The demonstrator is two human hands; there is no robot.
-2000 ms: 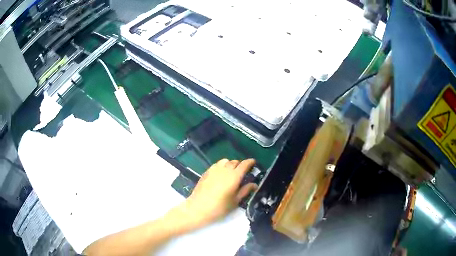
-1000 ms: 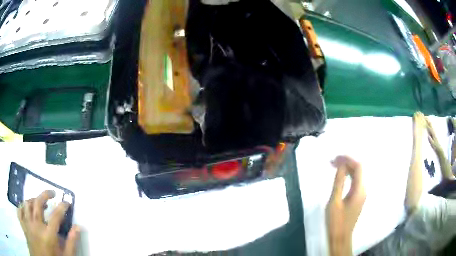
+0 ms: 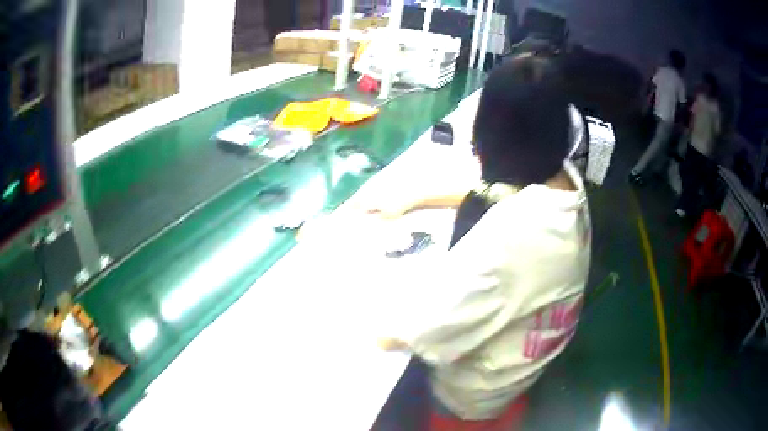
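Neither of my hands is in view. Nearest in front of me is the white-covered bench (image 3: 253, 337), running from the lower left away to the upper middle. A pile of small dark parts (image 3: 410, 245) lies on it beside a coworker. Part of the press, with its black bed (image 3: 42, 383) and an orange-brown edge (image 3: 105, 370), is cut off at the lower left. A dark control box (image 3: 29, 126) with red and green lit buttons is at the left edge.
A coworker (image 3: 514, 295) in a pale shirt is at the bench. The green belt (image 3: 210, 274) runs beyond it, with orange pieces (image 3: 324, 114) and clear sheets. Two people (image 3: 665, 101) are far right, near a red stool (image 3: 707, 244). A yellow line (image 3: 655, 303) marks the floor.
The view has swung right and up, away from the press. Both hands and the phone frame under the left hand have left the picture.
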